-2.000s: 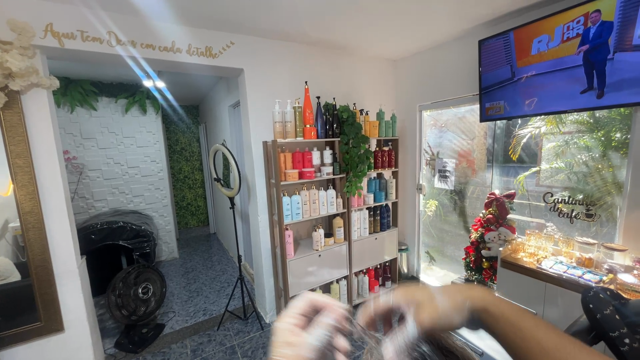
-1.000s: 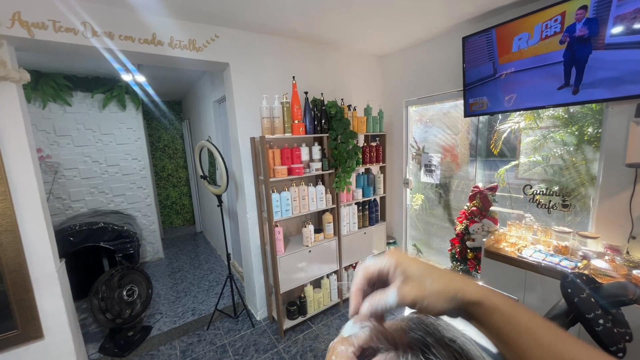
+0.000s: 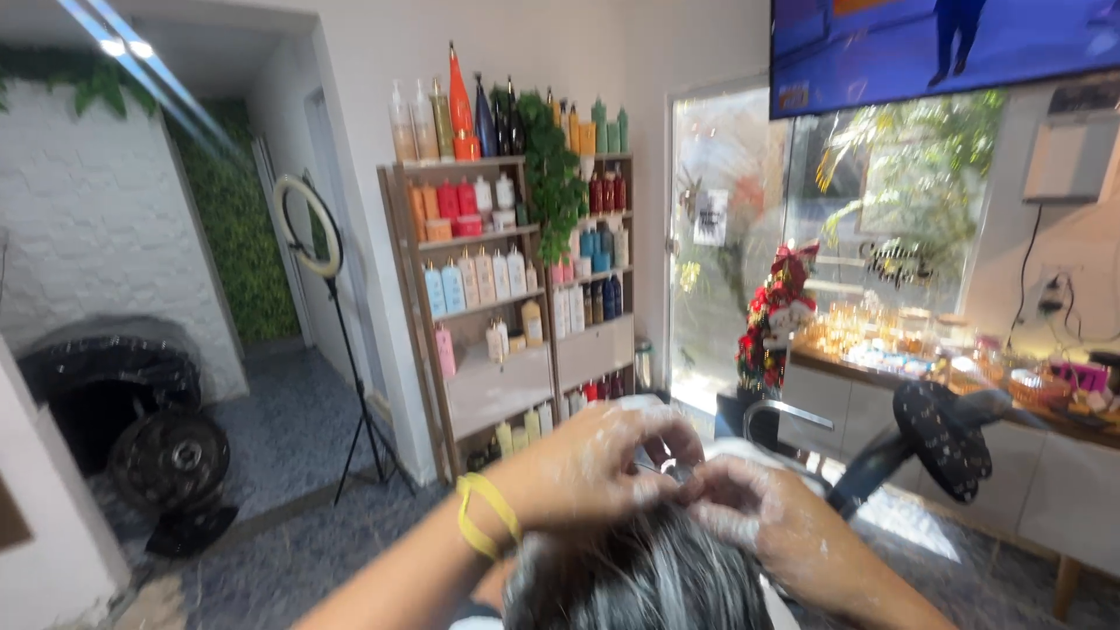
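Observation:
The top of a seated person's head, with dark and grey hair (image 3: 647, 577), fills the bottom middle of the head view. Above its far side my left hand (image 3: 612, 455), with a yellow band (image 3: 486, 514) at the wrist, bends its fingers down toward the hair. My right hand (image 3: 744, 499) meets it from the right, fingertips nearly touching. Both hands are smeared with a white, creamy substance. Strands seem pinched between the fingertips, but blur hides exactly what each hand holds.
A shelf unit (image 3: 490, 302) of bottles stands ahead, left of a glass door. A ring light on a tripod (image 3: 346, 350) and a black fan (image 3: 171, 468) are at left. At right are a counter (image 3: 875, 372), a small decorated Christmas tree (image 3: 774, 324) and a black chair part (image 3: 941, 442).
The view has tilted down, showing more of the hair. My left forearm with its yellow band now shows fully, and both hands are together over the head's far side.

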